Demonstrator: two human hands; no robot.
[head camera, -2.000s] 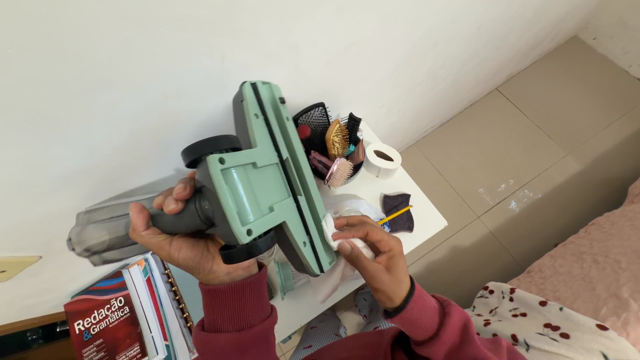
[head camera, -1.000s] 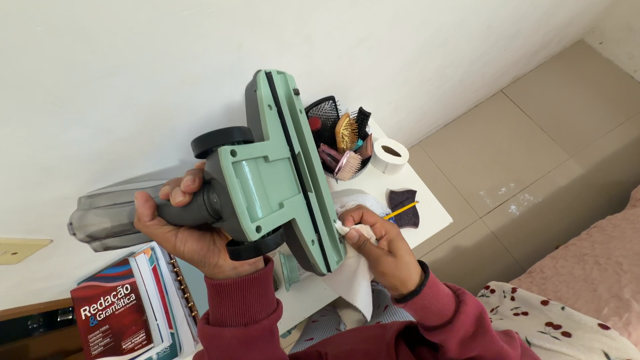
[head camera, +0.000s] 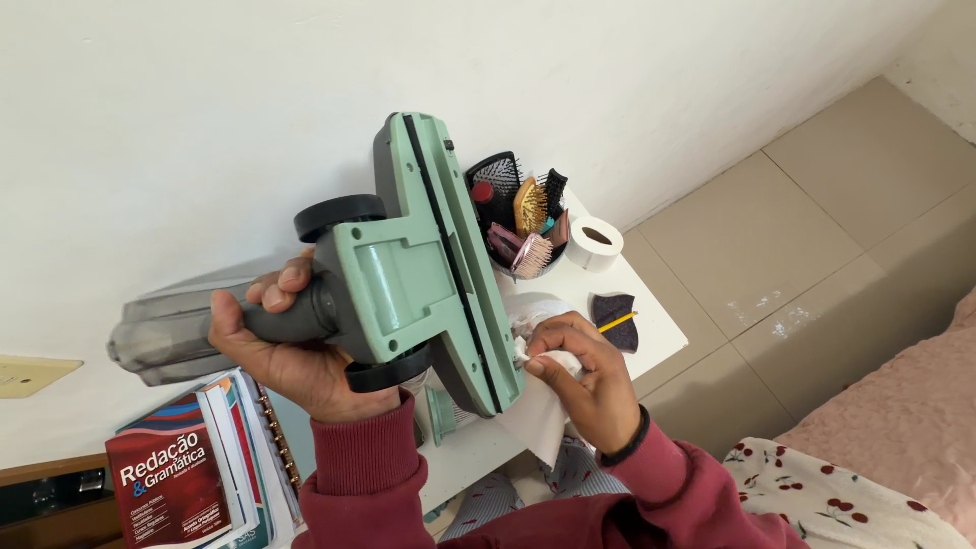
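Observation:
A vacuum cleaner floor head (head camera: 404, 267), pale green and dark grey with two black wheels, is held up with its underside facing me. My left hand (head camera: 286, 343) grips its dark grey neck, beside a translucent grey plastic part (head camera: 171, 328). At the lower right end of the head, my right hand (head camera: 583, 374) pinches a white cloth (head camera: 537, 415) against the edge of the long slot. Part of the cloth hangs below my fingers. A black band is around my right wrist.
On the white table (head camera: 656, 328) are a holder of hairbrushes (head camera: 526, 221), a white roll (head camera: 595, 242) and a dark pad (head camera: 614, 324) with a yellow pencil (head camera: 618, 322). Books (head camera: 175, 473) lie at lower left. A pink bedspread (head camera: 900, 412) is at right, the wall behind.
My right hand stays by the lower end of the floor head, its fingers shifted on the cloth. The cloth hangs lower than two seconds ago. My left hand keeps its hold.

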